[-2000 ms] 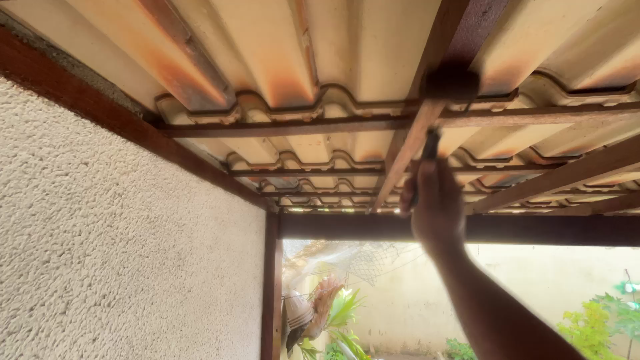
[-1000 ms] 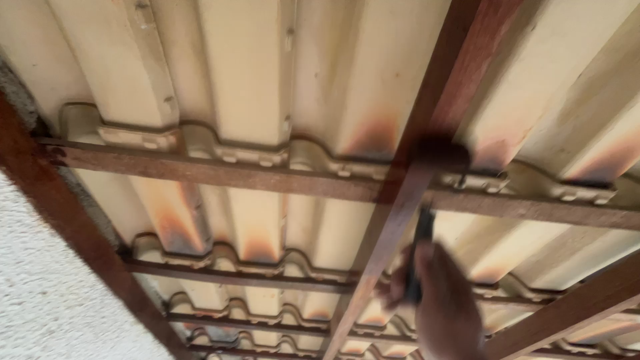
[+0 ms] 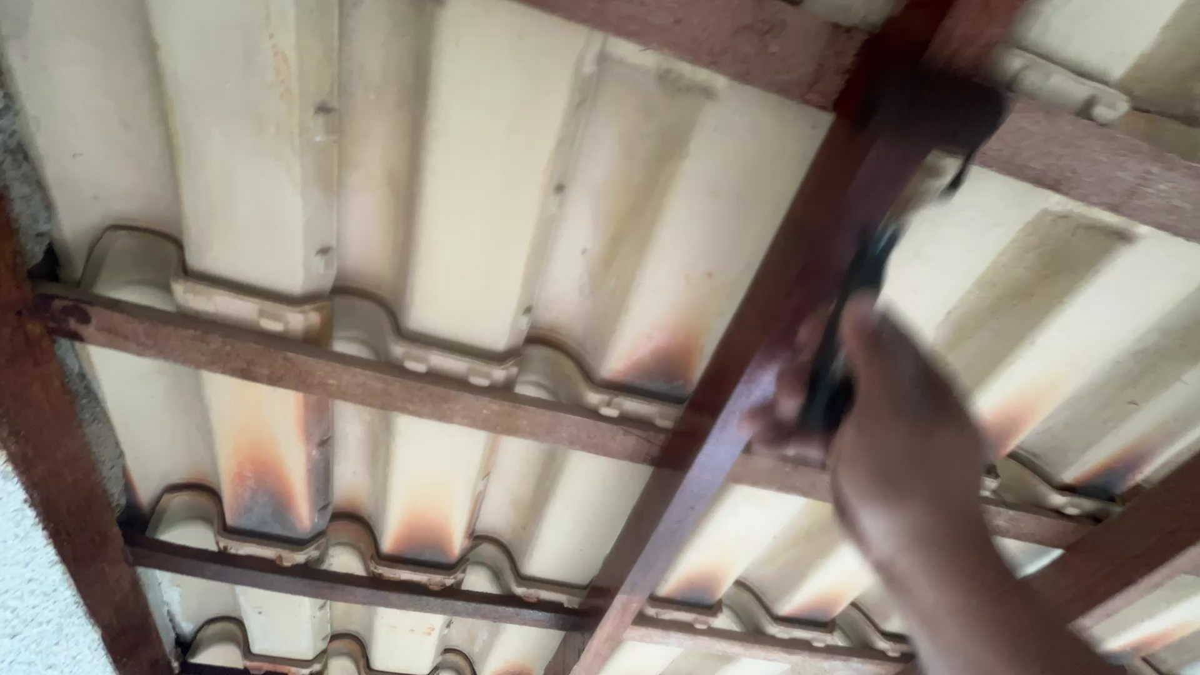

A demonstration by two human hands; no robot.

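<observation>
My right hand (image 3: 881, 403) reaches up from the lower right, its fingers closed around the black handle of a paintbrush (image 3: 848, 309). The brush is blurred; its wide dark head lies against or just below the wooden rafter (image 3: 750, 347), near where a batten crosses it. The rafter runs diagonally and has a dark reddish-brown face with a shiny, lighter purplish stretch beside my fingers. My left hand is out of view.
Cream roof tiles (image 3: 497, 169) with scorched-looking brown patches rest on wooden battens (image 3: 375, 384). A wall-side beam (image 3: 56, 450) and textured white wall (image 3: 37, 581) are at the left. Another rafter (image 3: 1139, 534) is at the lower right.
The view has tilted up strongly towards the roof. My right hand still holds the brush, which now is at a rafter section near a different batten crossing.
</observation>
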